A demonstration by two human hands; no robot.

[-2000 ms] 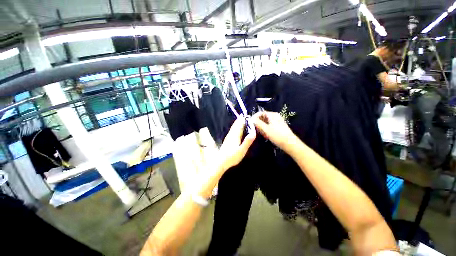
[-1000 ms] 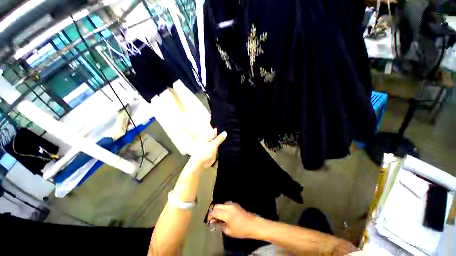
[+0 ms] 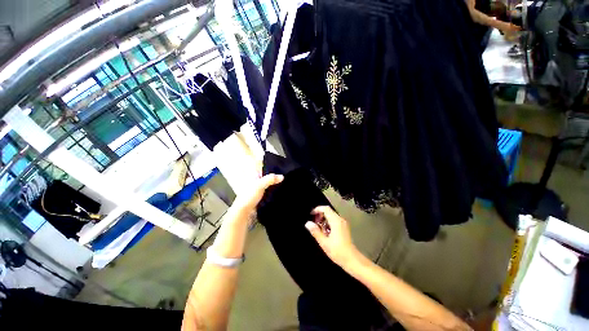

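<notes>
A black skirt [image 3: 297,233] hangs in front of me below a white plastic hanger [image 3: 279,74], slanting down to the right. My left hand [image 3: 254,194] grips the upper left edge of the black cloth, thumb on top. My right hand [image 3: 332,238] is at the cloth's right side, lower down, with curled fingers. Something small and dark shows between those fingers, but I cannot tell what. Black tops [image 3: 426,116] with pale gold floral embroidery hang close behind on the right.
A white table [image 3: 549,291] with papers, a yellow-edged strip and a dark phone is at lower right. A blue stool [image 3: 509,152] and black fan base [image 3: 531,202] stand behind. Black-and-cream garments [image 3: 237,161] hang behind my left hand. A person's arm [image 3: 494,22] shows at upper right.
My right hand has risen from the lower part of the black cloth to near my left hand. The lower cloth now slants to the right. The view has shifted, showing more of the hanger.
</notes>
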